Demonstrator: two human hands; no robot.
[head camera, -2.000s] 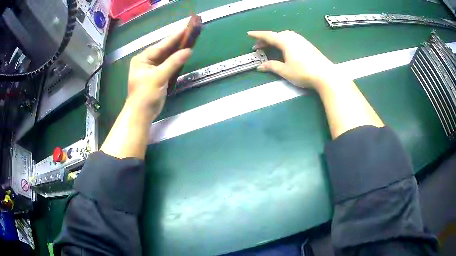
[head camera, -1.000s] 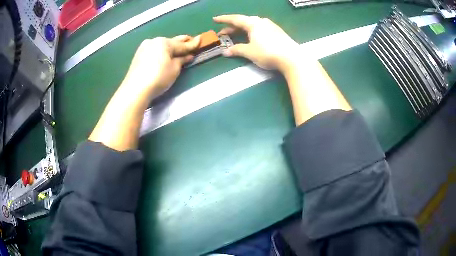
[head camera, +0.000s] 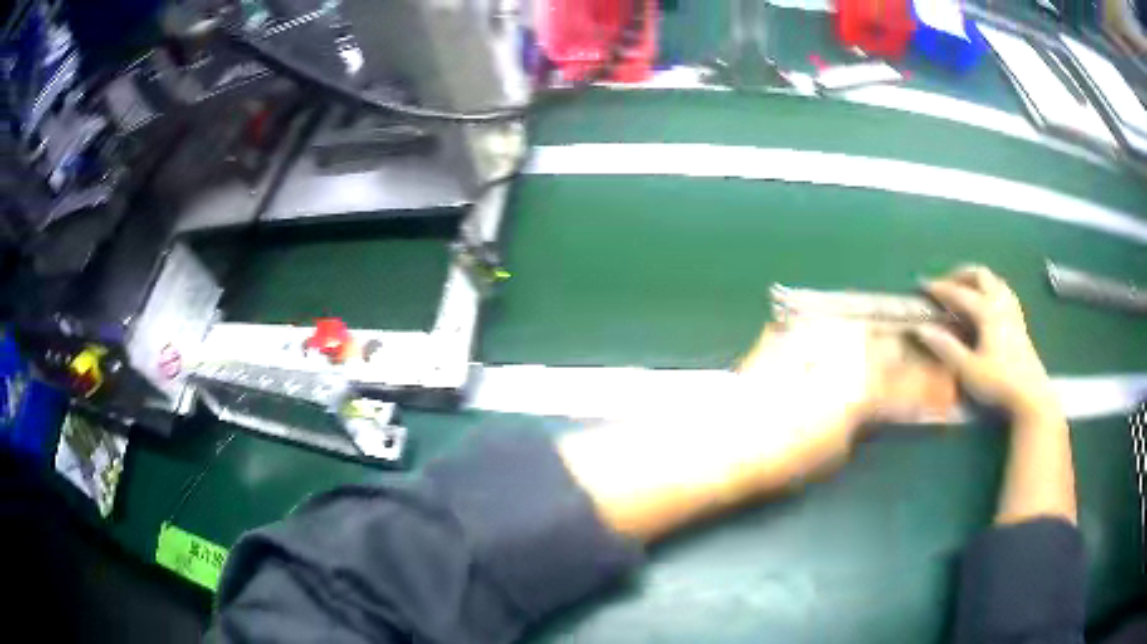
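The frame is blurred. A silver slide rail lies at the right of the view, behind my left hand. My right hand has its thumb and fingers around the rail's right end. My left hand is stretched across in front of the rail, its fingers pointing right. An orange-brown patch, which looks like the push block, shows at the left fingertips; most of it is hidden or smeared.
At left stand the machine fixture frame with a red push button and a yellow-and-red emergency stop. Red bins and a blue bin are at the far side. Another rail lies at the right edge.
The view has swung left, so both hands now appear further right and the machine frame shows more fully. My left hand has moved from on the rail to in front of it.
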